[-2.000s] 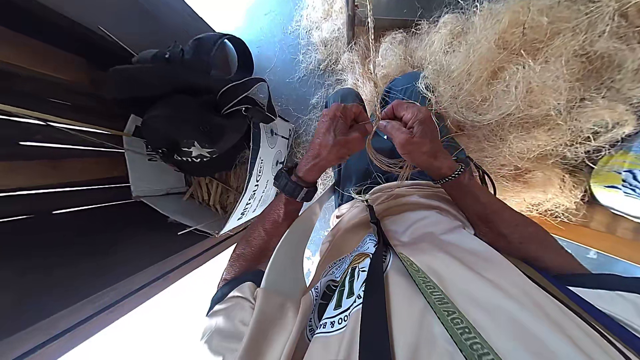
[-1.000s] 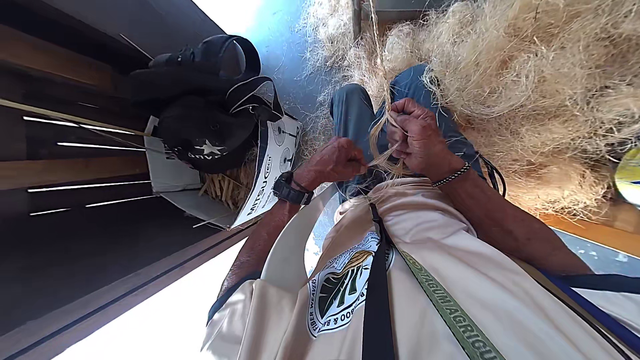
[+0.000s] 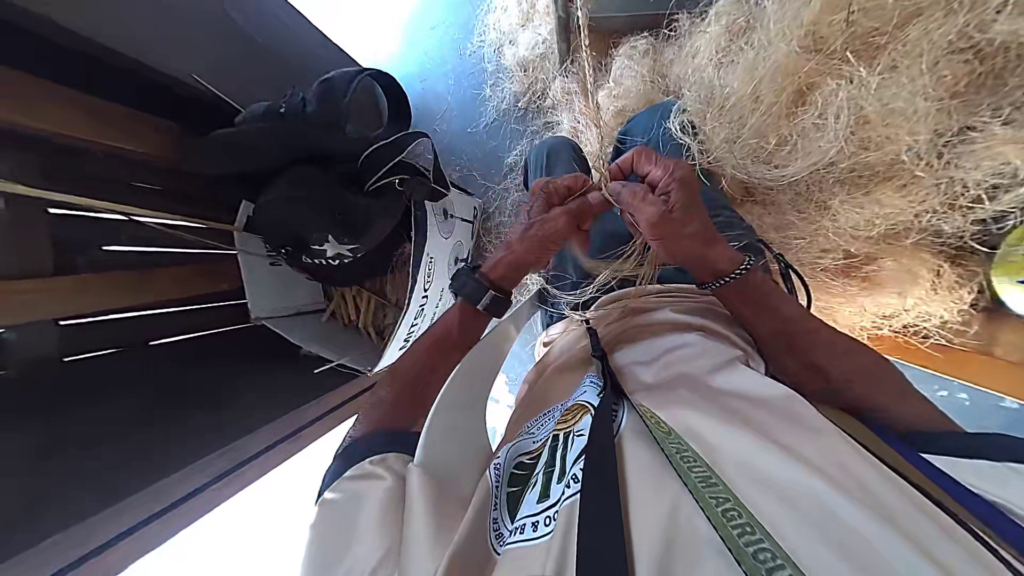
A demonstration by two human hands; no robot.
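Note:
A braided length of pale natural fiber (image 3: 588, 88) runs down from the top of the view to my two hands, which meet above my knees. My left hand (image 3: 560, 210), with a black watch on its wrist, pinches the fiber strands between thumb and fingers. Close against it, my right hand (image 3: 660, 204), wearing a braided bracelet, pinches the strands from the other side. Loose strand ends (image 3: 632, 268) hang below my hands toward my lap. The exact crossing of the strands is partly hidden by my fingers.
A large heap of loose fiber (image 3: 832, 144) fills the right side. At left, a printed cardboard box (image 3: 428, 280) holds cut sticks (image 3: 360, 312), with a black cap (image 3: 328, 224) and a black bag (image 3: 352, 104) on and behind it. A slatted wooden wall (image 3: 120, 296) stands beyond.
My hands were apart one second ago, the left one lower; now they meet at the strands. The left hand has moved up and toward the right hand.

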